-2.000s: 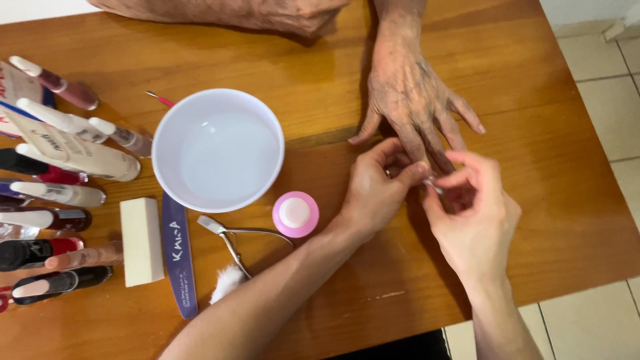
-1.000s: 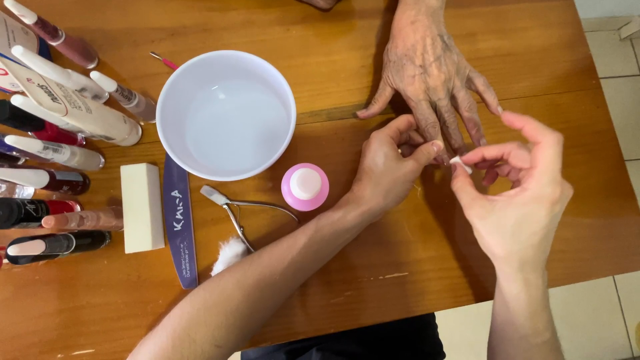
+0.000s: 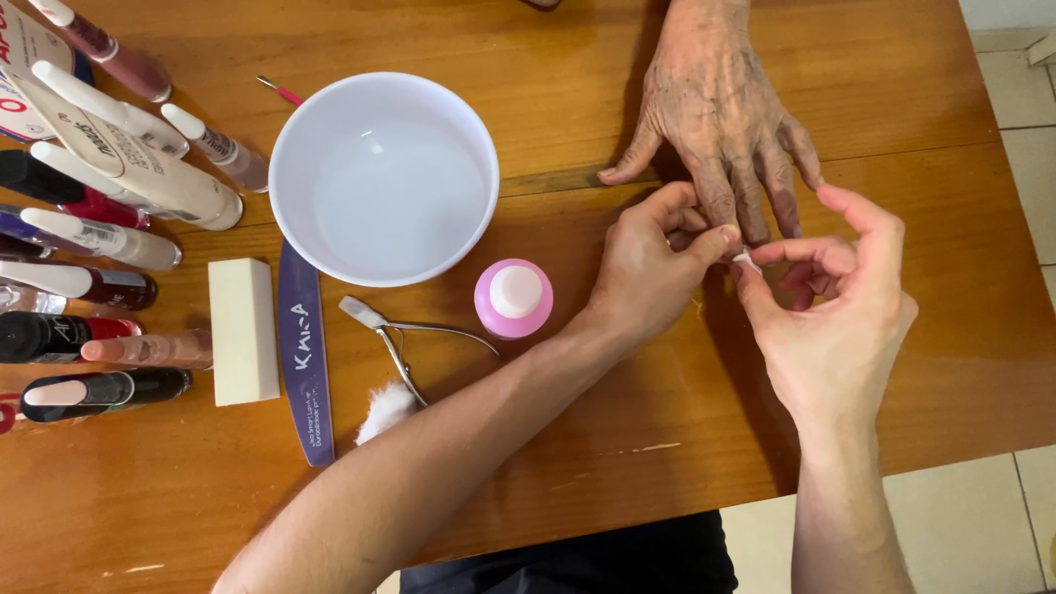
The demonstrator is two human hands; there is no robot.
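Another person's hand (image 3: 714,107) lies palm down on the wooden table with its fingers spread. My left hand (image 3: 656,256) grips the tip of its index finger between thumb and fingers. Close to that fingertip, my right hand (image 3: 833,305) pinches a small piece of white cotton (image 3: 747,261) between thumb and index finger. Left of my hands are a pink bottle with a white cap (image 3: 516,290), metal cuticle nippers (image 3: 400,328) with a whitish cover on the tip, and a cotton tuft (image 3: 386,411) partly behind my left forearm.
A white bowl of clear liquid (image 3: 384,177) stands left of centre, beside a red-handled tool (image 3: 289,96). Further left are a purple nail file (image 3: 304,363), a white buffer block (image 3: 243,330) and several nail polish bottles (image 3: 124,289). The table's right edge (image 3: 1011,181) borders a tiled floor.
Two seconds ago both my hands were closer together at the finger. My right hand has since shifted slightly right, its fingers more spread, with the white cotton now plainly visible. The other person's second arm has largely left view.
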